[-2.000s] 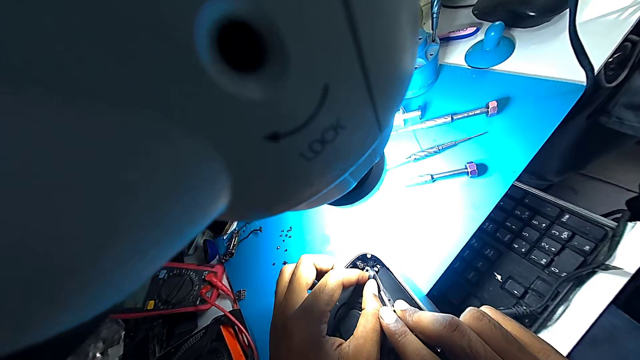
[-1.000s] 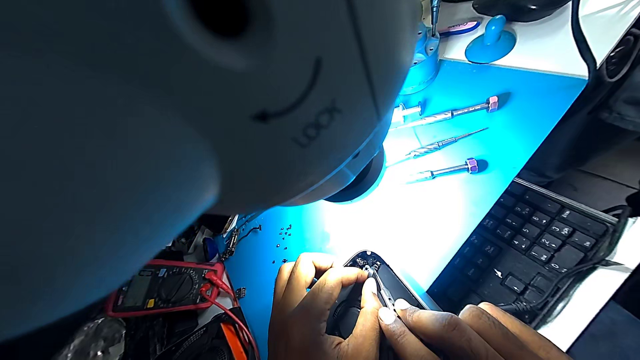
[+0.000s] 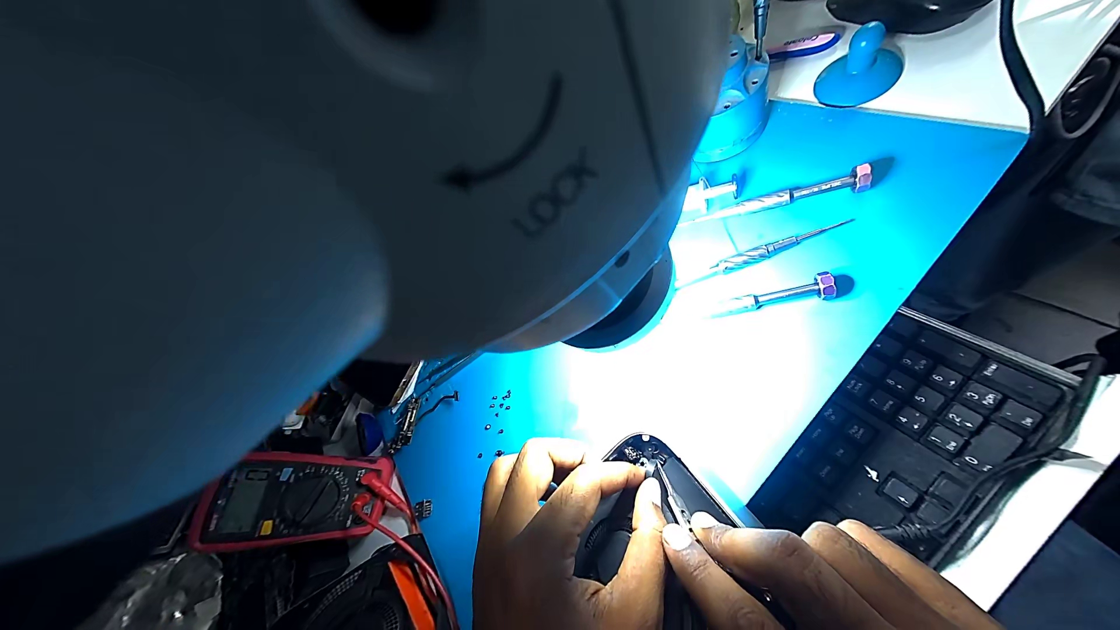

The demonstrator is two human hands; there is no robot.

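Note:
A dark electronic device with an exposed inside point(image 3: 700, 494) lies on the blue mat under a microscope point(image 3: 525, 219). My left hand point(image 3: 564, 534) rests over its left side, thumb and index fingertips close together at the small parts near its top end; whether they pinch a part is too small to tell. My right hand point(image 3: 770, 560) holds a slim metal tool point(image 3: 675, 503), perhaps tweezers, between thumb and index finger. The tool's tip points to the same spot beside my left fingertips. The lower part of the device is hidden by both hands.
Precision screwdrivers point(image 3: 787, 293) lie right of the microscope, near a blue tool holder point(image 3: 739, 105) and a blue suction cup point(image 3: 862, 70). Tiny screws point(image 3: 499, 407) are scattered left of the device. A red-edged multimeter point(image 3: 293, 501) sits lower left, a black keyboard point(image 3: 927, 420) at right.

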